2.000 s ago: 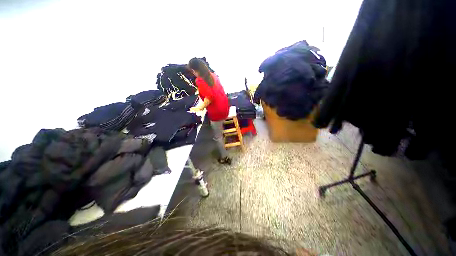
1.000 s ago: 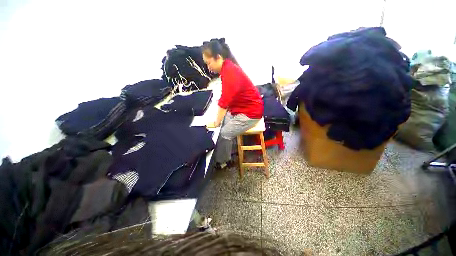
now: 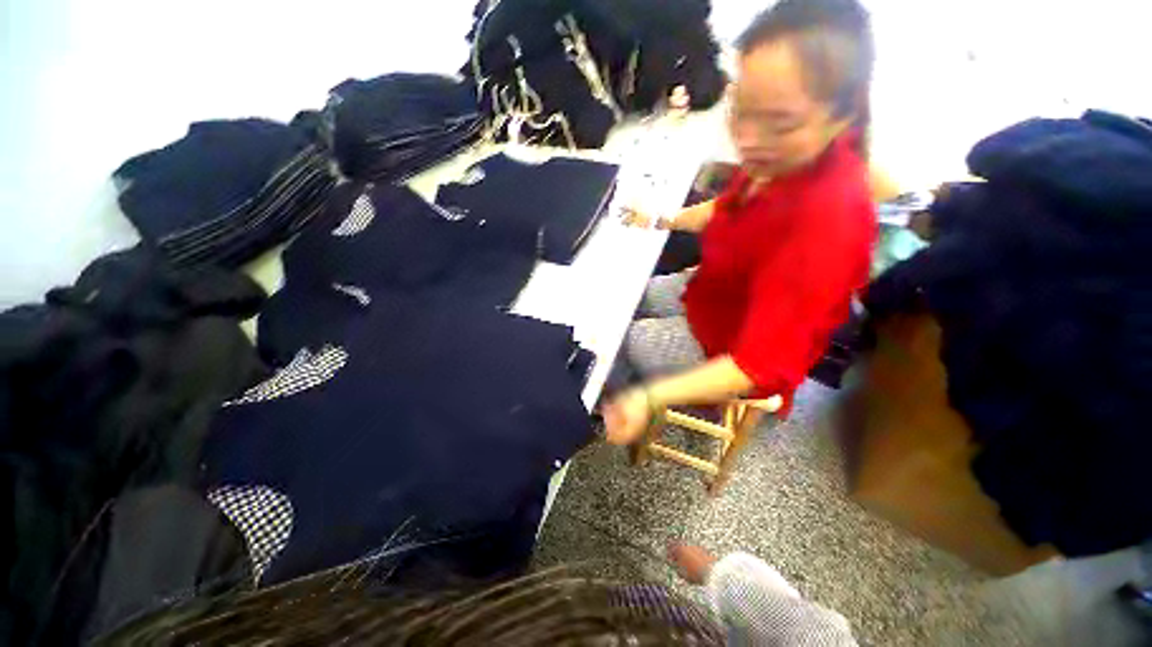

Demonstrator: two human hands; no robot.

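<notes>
Dark navy garments (image 3: 417, 417) lie flat and overlapping on the white-topped table (image 3: 575, 297), with black-and-white checked lining showing at their left edges. Another navy piece (image 3: 537, 202) lies farther back. What looks like my right hand (image 3: 691, 562) is small and blurred at the bottom, at the end of a pale checked sleeve, right of the table edge and apart from the garments. Its fingers and any hold cannot be made out. My left hand is not in view. Hair covers part of the bottom edge.
A person in red (image 3: 790, 272) sits on a wooden stool (image 3: 708, 436) at the table's right side, one hand near its edge. Loose dark garments (image 3: 126, 379) lie left; layered navy stacks (image 3: 228, 183) and a black heap (image 3: 594, 63) behind. A carton (image 3: 916, 442) heaped with dark clothes stands right.
The view has moved closer to the navy garments and the seated person. The person has turned from the table toward my side, one arm now lowered by the edge. The hanging clothes have left view.
</notes>
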